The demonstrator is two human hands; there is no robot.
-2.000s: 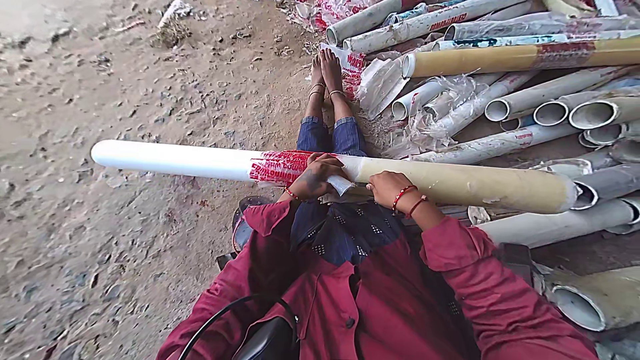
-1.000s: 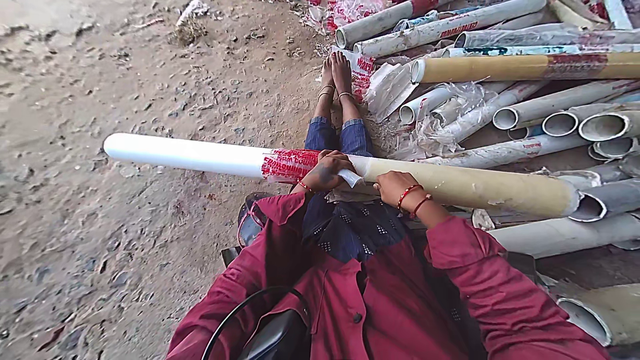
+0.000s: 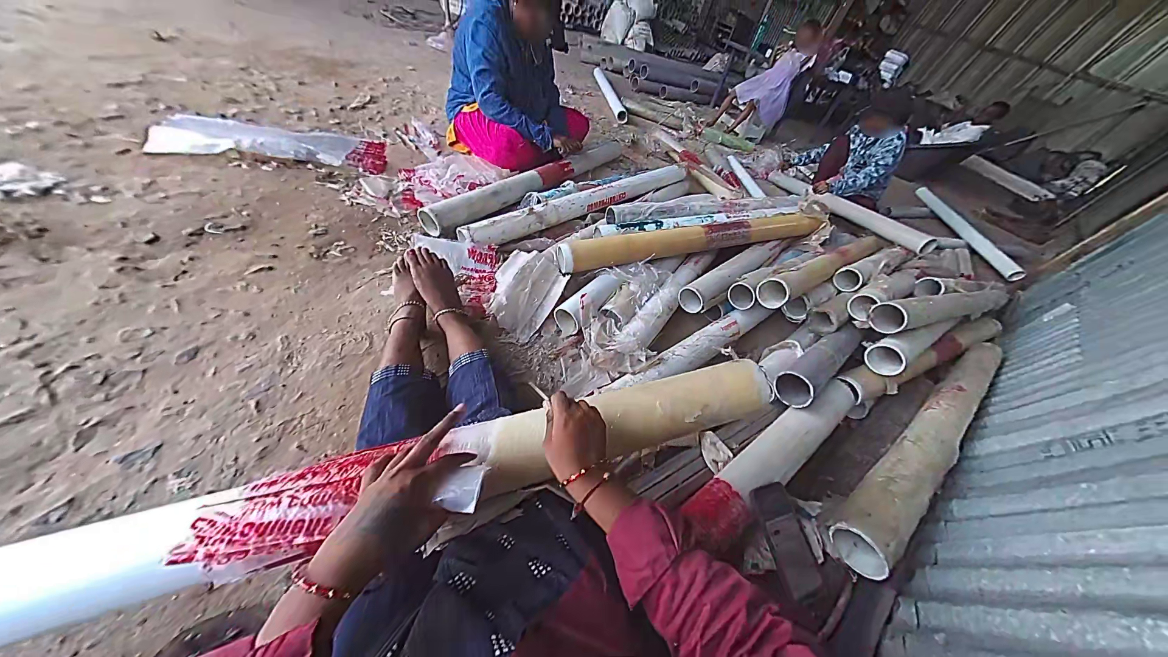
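A long plastic pipe [image 3: 675,401] lies across my lap, its right part yellowish and its left part white. Red-printed plastic film [image 3: 283,516] wraps its middle, with a loose whitish flap beside my left hand. My left hand [image 3: 401,497] rests on the film with its fingers spread apart. Against the yellowish part, my right hand [image 3: 573,438] is closed around a thin, light-coloured tool or stick, of which only the tip shows above the fist; its kind cannot be told.
A heap of pipes [image 3: 721,233] with torn film lies ahead and right. A person in blue [image 3: 502,73] sits beyond it, with other people farther back. Corrugated metal sheeting [image 3: 1058,438] stands at the right. A film sleeve [image 3: 255,139] lies on the dirt floor.
The view has swung up and right, bringing in people and the metal sheeting. My left hand, earlier gripping at the film's edge, now lies spread on the film.
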